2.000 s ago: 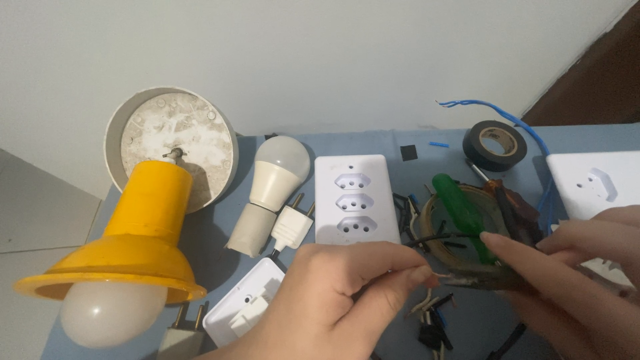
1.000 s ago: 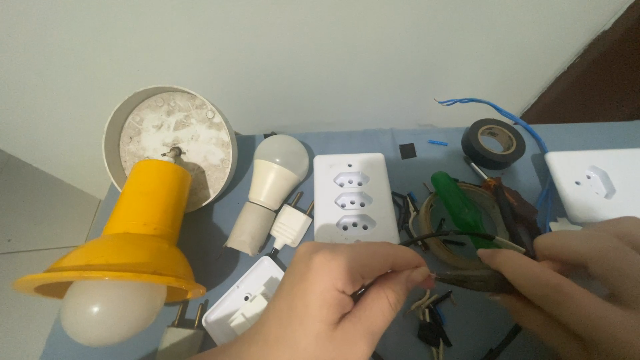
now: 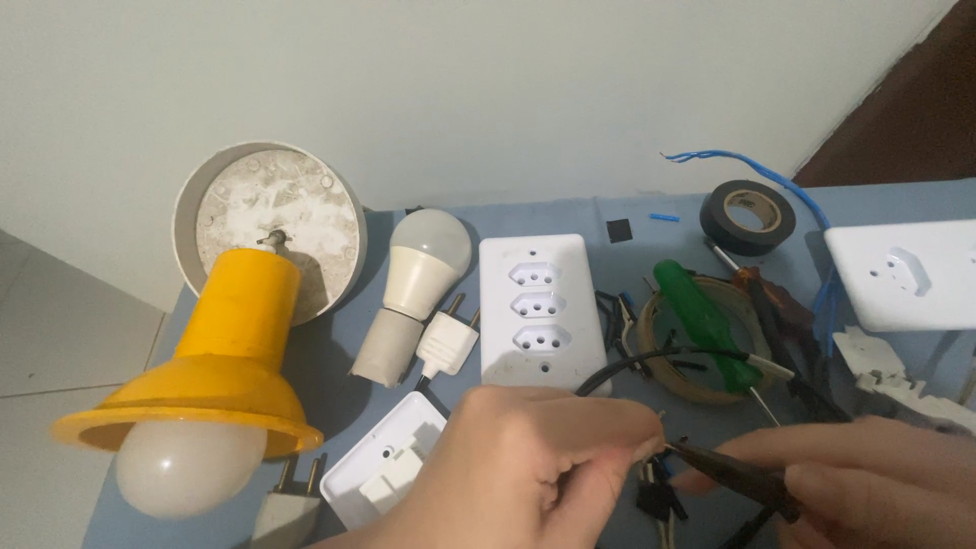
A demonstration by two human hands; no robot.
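My left hand (image 3: 549,465) pinches the end of a wire between thumb and forefinger, low in the middle of the view. A bit of thin bare wire shows at its fingertips. My right hand (image 3: 862,473) holds long-nose pliers (image 3: 736,474), whose tip meets the wire right beside my left fingertips. Behind the hands, a black cable (image 3: 656,355) with a white inner wire arches over a green-handled screwdriver (image 3: 698,320) and a roll of tape (image 3: 656,385). The far end of the wire in my left hand is hidden.
A yellow lamp (image 3: 240,305) with a bulb stands at left. Near it lie an LED bulb (image 3: 428,263), white plug (image 3: 448,343) and triple socket plate (image 3: 534,263). Black electrical tape (image 3: 747,217), blue wire (image 3: 762,169) and another socket plate (image 3: 907,267) lie at right, with wire scraps (image 3: 659,496) below.
My right hand and the pliers have moved down a little, so more of the black cable and the white plastic piece at right shows. My left hand stays in nearly the same place.
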